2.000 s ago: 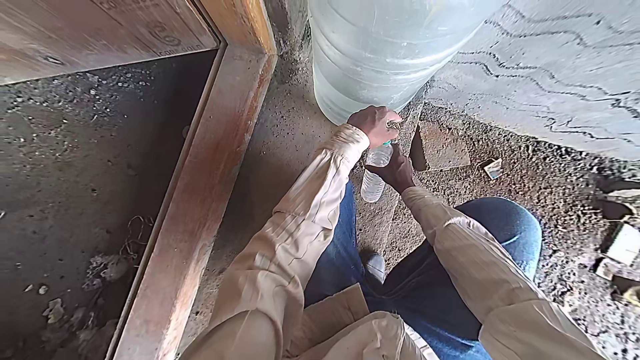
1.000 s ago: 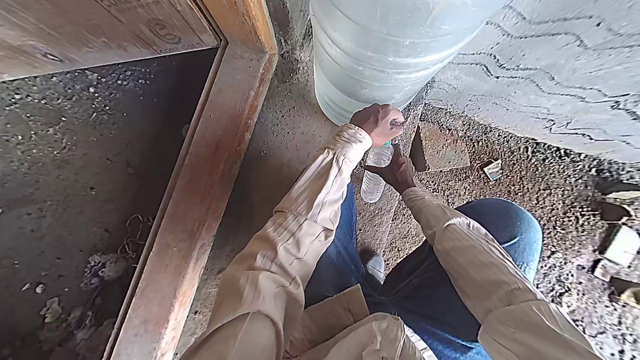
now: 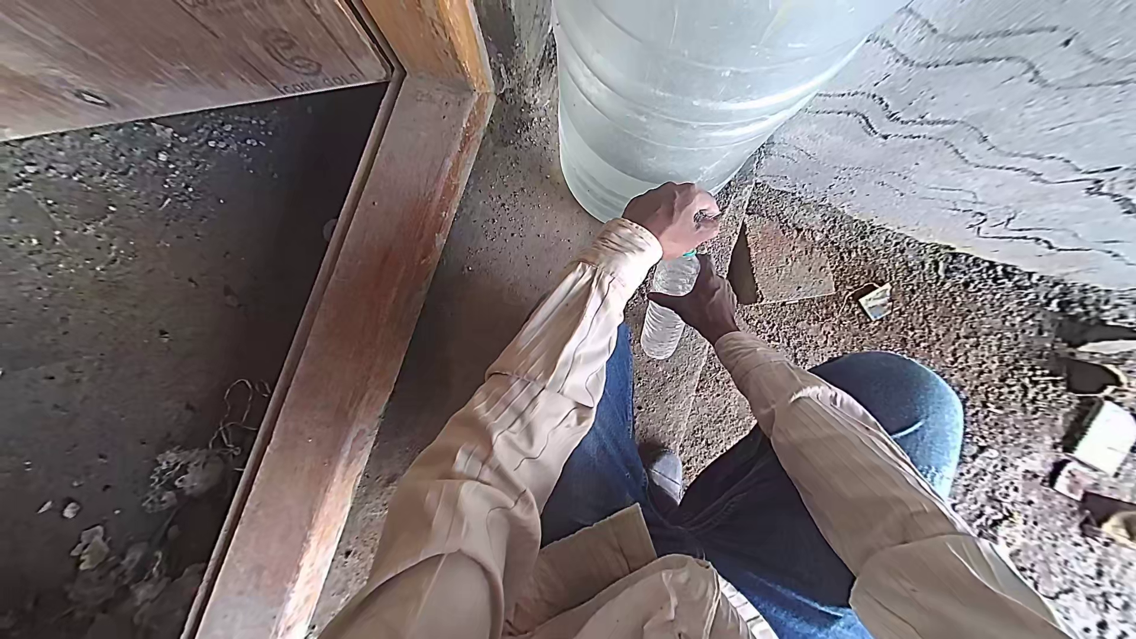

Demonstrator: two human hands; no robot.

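Observation:
A large translucent plastic water barrel [image 3: 683,98] stands at the top centre. Against its lower front, at the neck of a clear ribbed plastic bottle [image 3: 661,330], is my left hand [image 3: 674,217], its fingers curled. Whether they close on the bottle's rim or on a tap is hidden. A bit of green shows just under that hand. My right hand [image 3: 706,300] is wrapped around the upper part of the bottle, thumb across its front. The bottle is roughly upright, slightly tilted. Its mouth is hidden by my left hand.
Left of me runs a wooden door frame [image 3: 364,355], with a wooden door panel [image 3: 177,53] at the top left. A stone slab [image 3: 790,262] and a small printed packet [image 3: 875,303] lie on gritty ground at the right. Behind them rises a grey wall [image 3: 976,133] with wavy lines.

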